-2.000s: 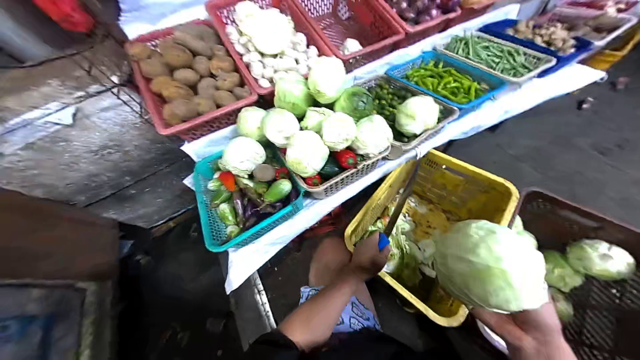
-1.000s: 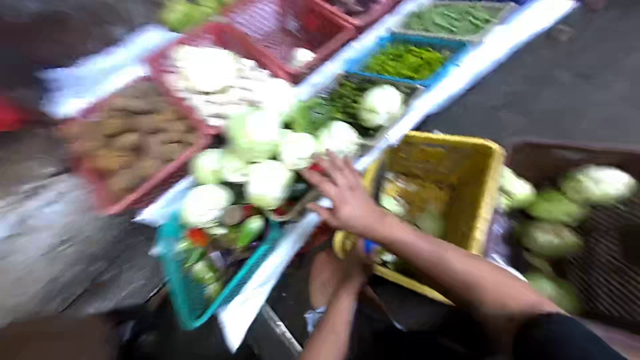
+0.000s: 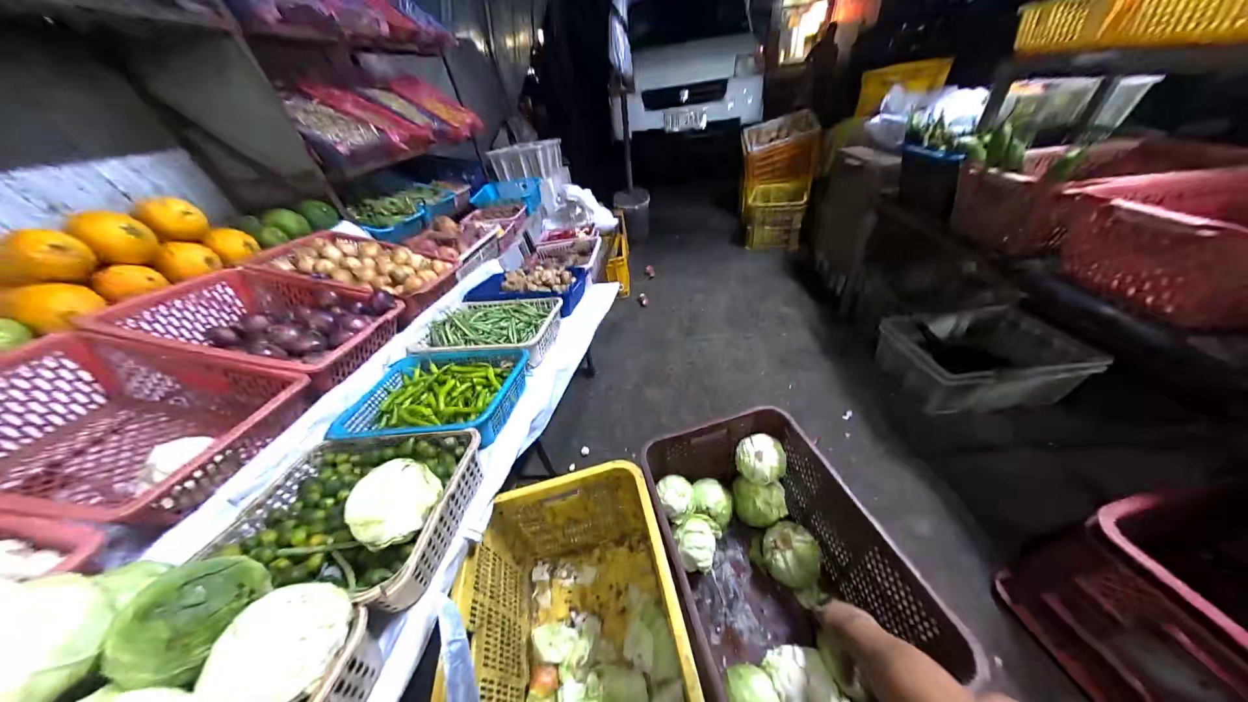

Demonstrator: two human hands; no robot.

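My right hand (image 3: 863, 639) reaches down into the brown plastic crate (image 3: 863, 531) at lower right, against the cabbages there; its fingers are partly hidden, so its hold is unclear. Several pale green cabbages (image 3: 790, 554) lie in that crate. Beside it stands a yellow plastic crate (image 3: 570, 492) with cut cabbage leaves (image 3: 556, 643) inside. My left hand is out of view. A blurred pale strip (image 3: 455, 648) rises at the yellow crate's left edge; I cannot tell what it is. More cabbages (image 3: 278, 643) sit at the stall's near corner, and one (image 3: 393, 502) rests on small green citrus fruits.
Along the stall stand a blue basket of green chillies (image 3: 444, 393), a basket of green beans (image 3: 490, 324) and a red basket of onions (image 3: 302, 322). A grey bin (image 3: 990, 356) and red crates (image 3: 1160, 234) stand across the aisle. A white vehicle (image 3: 687, 83) is at the back.
My right hand, seen with a large cabbage and then over the stall's cabbages, now reaches into the brown crate. My left hand, earlier on a knife, has left view. The view has swung up.
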